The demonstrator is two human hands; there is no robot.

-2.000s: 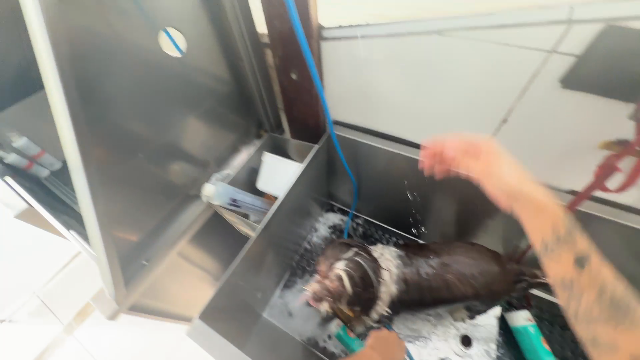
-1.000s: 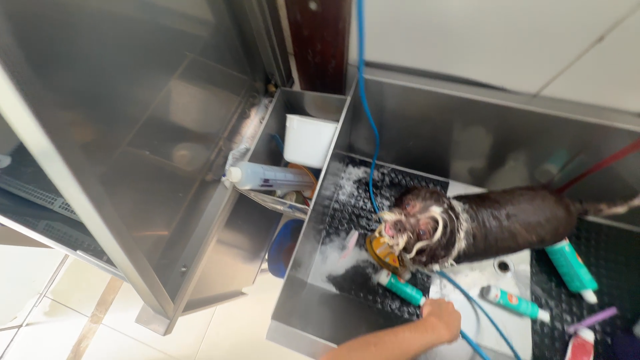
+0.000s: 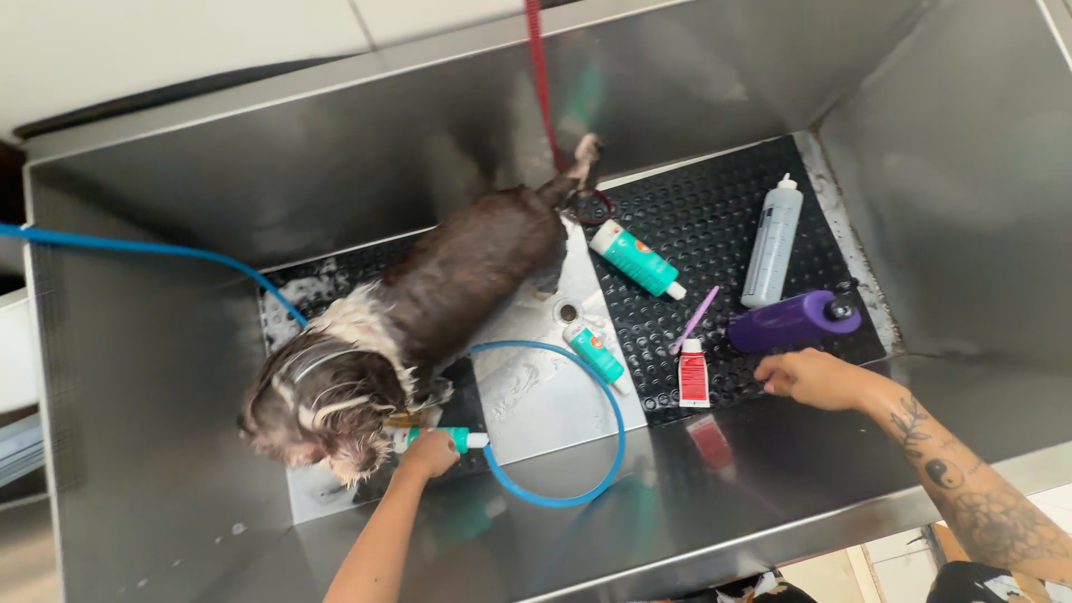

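A wet brown and white dog (image 3: 469, 276) stands in a stainless steel tub, its head low at the left. Close to its muzzle, my left hand (image 3: 430, 453) is closed around a teal and white tube (image 3: 463, 438). My right hand (image 3: 800, 377) hovers over the tub's right side with fingers bent and nothing visible in it. Just beyond it lies a purple bottle (image 3: 775, 324). A small red and white tube (image 3: 693, 377) and a pink toothbrush (image 3: 695, 320) lie to its left. A clear grey bottle (image 3: 772, 243) rests farther back.
Two more teal tubes (image 3: 638, 260) (image 3: 596, 356) lie near the drain (image 3: 569, 312). A blue hose (image 3: 620, 419) loops across the tub floor and up the left wall. A red leash (image 3: 540, 84) runs from the back edge toward the dog's rear. Black rubber mats (image 3: 712, 218) cover both ends.
The view has swung toward the tub's right end. My right hand, raised behind the dog two seconds ago and unseen one second ago, is now near the purple bottle. My left hand stays by the dog's head.
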